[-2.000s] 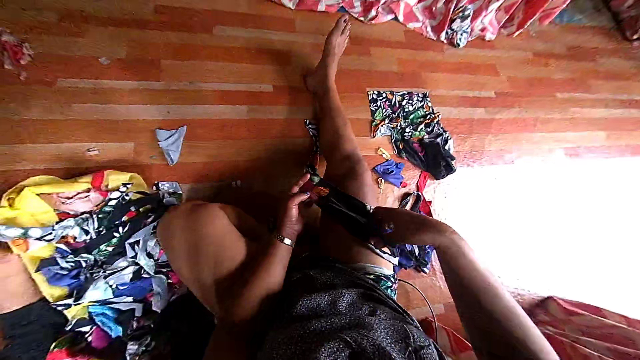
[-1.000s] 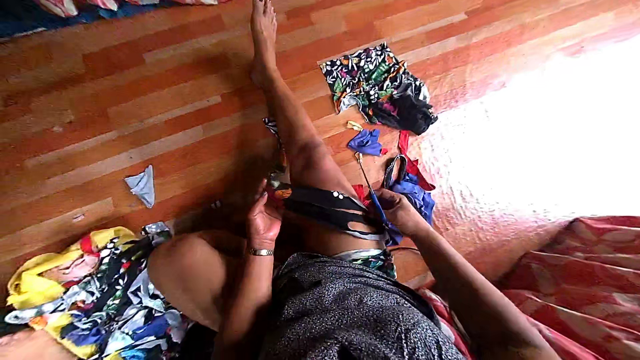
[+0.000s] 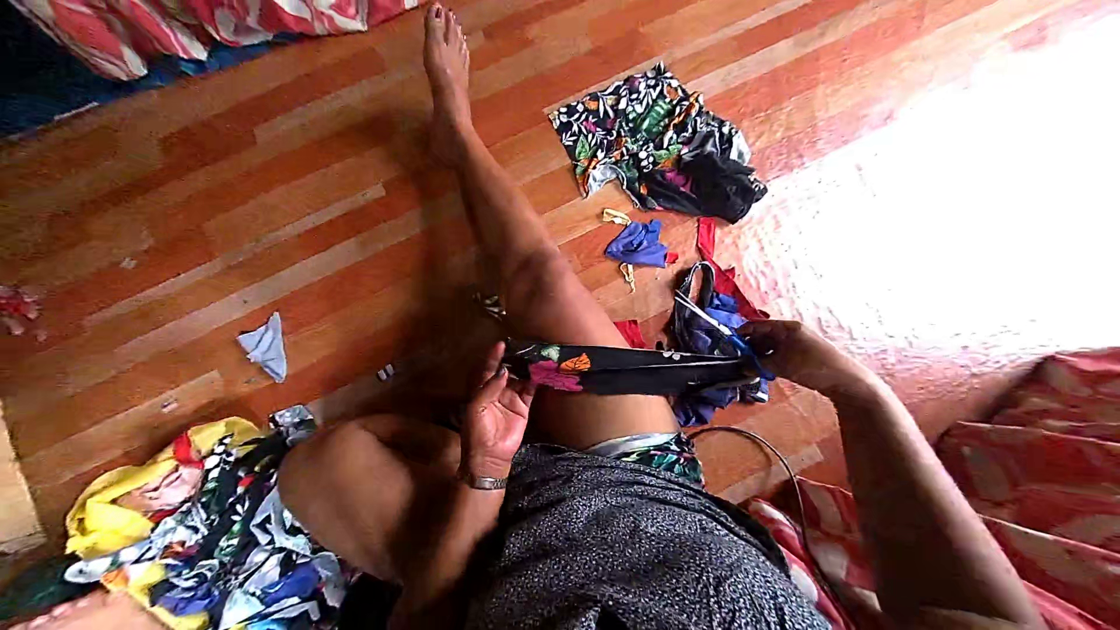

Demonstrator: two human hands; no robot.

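A strip of black floral fabric (image 3: 630, 371) is stretched across my thigh between my two hands. Its left end is at the fingertips of my left hand (image 3: 497, 411), whose palm faces up and whose wrist bears a metal-banded watch. My right hand (image 3: 783, 352) grips the strip's other end, together with what looks like blue-handled scissors (image 3: 710, 320), their pale blades pointing up and left. Dark and blue cloth (image 3: 700, 407) lies below and behind the right hand, partly hidden.
Floral fabric (image 3: 652, 131) and a blue scrap (image 3: 640, 243) lie on the wood-patterned floor beyond my outstretched leg. A grey scrap (image 3: 265, 346) is at left, above a heap of mixed cloth (image 3: 219, 534). Red patterned cloth (image 3: 1041, 446) hangs or lies at right; a thin cable (image 3: 792, 472) curves nearby.
The black strip, bunched over the leg two seconds ago, is now drawn out straight between the hands. The right hand has moved away from the left. The view has shifted and turned.
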